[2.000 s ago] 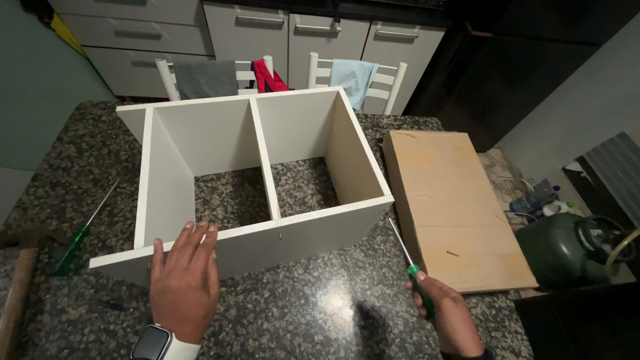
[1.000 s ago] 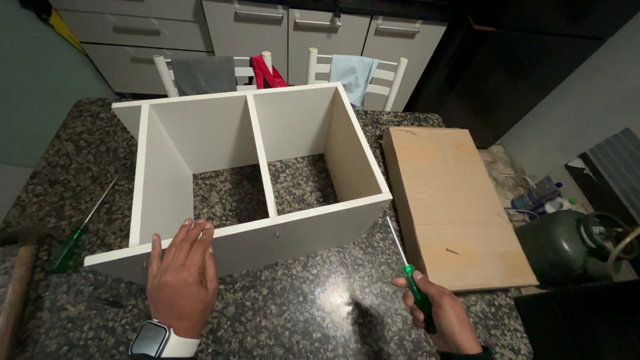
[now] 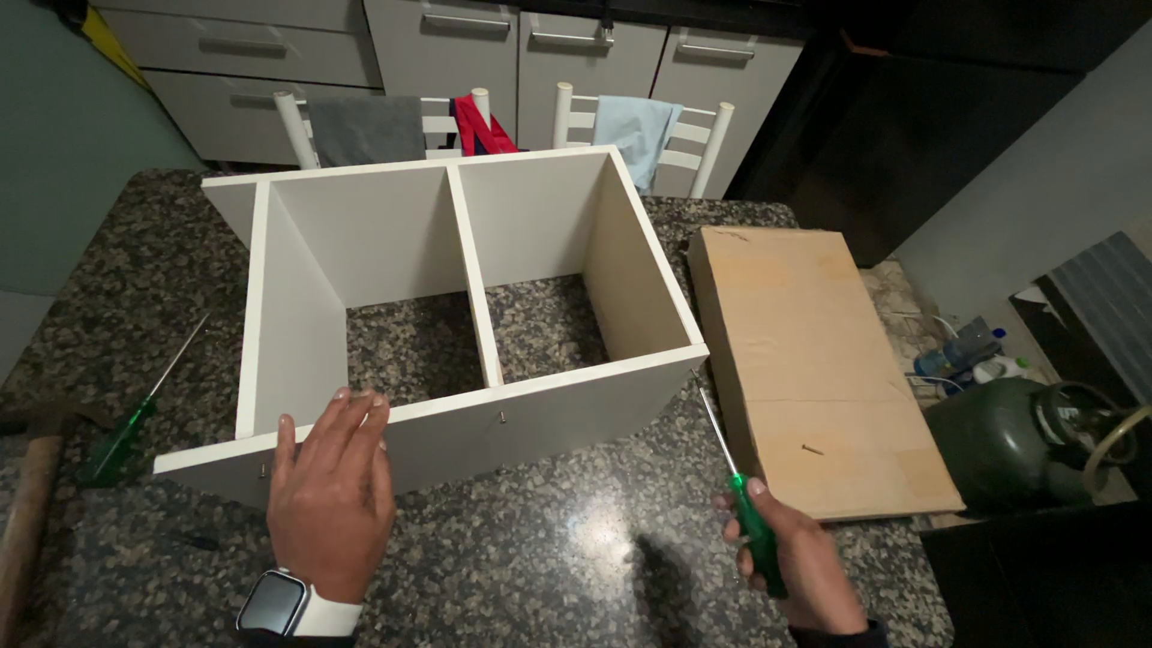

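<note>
A white panel cabinet frame [image 3: 576, 392] with one divider stands on the granite tabletop, its open side up. My left hand [image 3: 335, 486], a smartwatch on its wrist, rests with fingers spread on the top edge of the near panel, left of the divider. In my right hand [image 3: 776, 549] is a green-handled screwdriver [image 3: 754, 531], its shaft pointing up toward the near right corner. A screw [image 3: 503, 417] sticks out of the near panel below the divider, and another [image 3: 263, 470] shows beside my left hand. Whether the screwdriver's tip touches anything is unclear.
A cardboard box [image 3: 810, 360] with a loose screw [image 3: 813, 449] on it lies at the right. At the left are a second green screwdriver [image 3: 117, 436] and a hammer [image 3: 31, 504]. Two white chairs stand beyond the table; a green gas cylinder [image 3: 1008, 445] is at the far right.
</note>
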